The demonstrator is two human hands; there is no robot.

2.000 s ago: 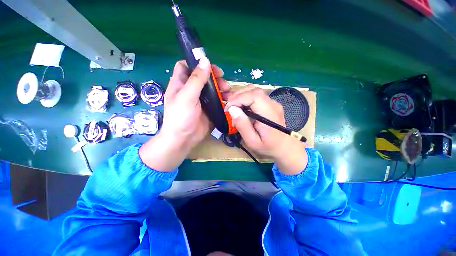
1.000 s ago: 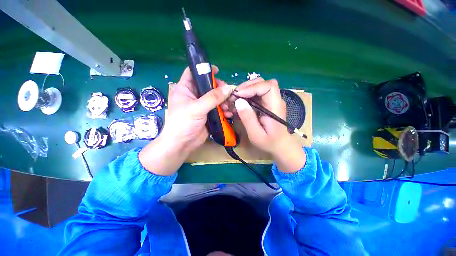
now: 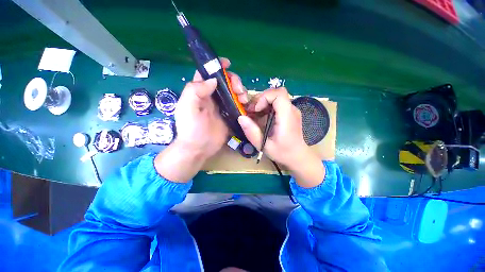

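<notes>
My left hand [image 3: 199, 114] holds a thick black and orange tool [image 3: 219, 79] with a thin metal tip pointing up and left. Its cord runs down behind my right hand. My right hand [image 3: 279, 122] grips thin dark tweezers [image 3: 266, 135], their pale end pointing down. The fingertips of both hands meet beside the orange side of the tool; what is between them is hidden. A small black disc [image 3: 248, 149] and a small pale and yellow piece [image 3: 234, 142] show below the hands, over the tan board [image 3: 223, 163].
A black round mesh grille [image 3: 312, 119] lies on the board's right side. Several shiny units [image 3: 134, 134] sit left of the board, with a wire spool [image 3: 35, 94] beyond. A fan [image 3: 427, 114] and a yellow and black holder [image 3: 415, 156] stand right. A grey upright [image 3: 88, 34] rises back left.
The tool tip has swung up and left since a second ago. The tweezers have turned from slanting right to pointing down. The small disc and pale piece now show below my hands.
</notes>
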